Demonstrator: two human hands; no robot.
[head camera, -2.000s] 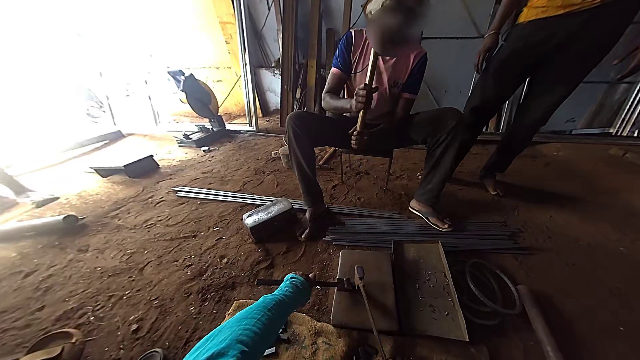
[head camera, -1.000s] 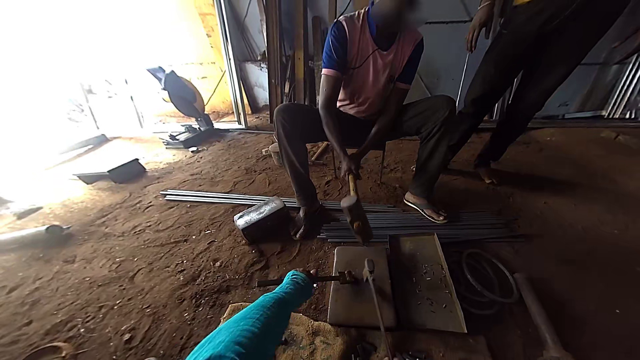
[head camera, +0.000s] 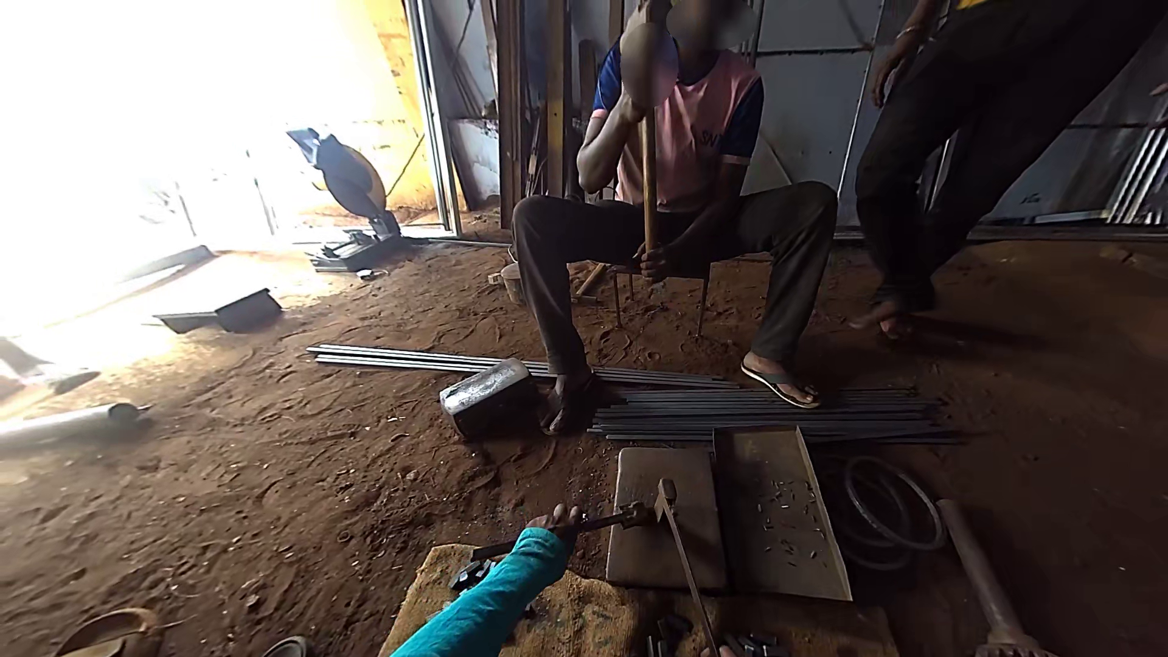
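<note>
My left hand (head camera: 558, 525), in a teal sleeve, grips a dark metal bar tool (head camera: 598, 523) whose jawed end reaches over a flat metal block (head camera: 630, 566). At the bottom edge only the fingertips of my right hand (head camera: 721, 651) show, at the lower end of a thin metal rod (head camera: 689, 575). The rod's thick head (head camera: 667, 493) stands over the block, beside the tool's jawed end. Against the block's right side lies a shallow metal tray (head camera: 785, 538) with small metal pieces. A seated person opposite holds a sledgehammer (head camera: 650, 173) upright by its wooden handle.
Long metal rods (head camera: 766, 415) and a heavy metal block (head camera: 488, 397) lie near the seated person's feet. A coiled hose (head camera: 890, 511) and a metal pipe (head camera: 976, 566) are at the right. Burlap (head camera: 584, 616) lies below the block. Another person's legs (head camera: 958, 155) stand behind.
The seated person's sledgehammer was down over the block one second ago and is raised again now. My left hand still grips the bar tool.
</note>
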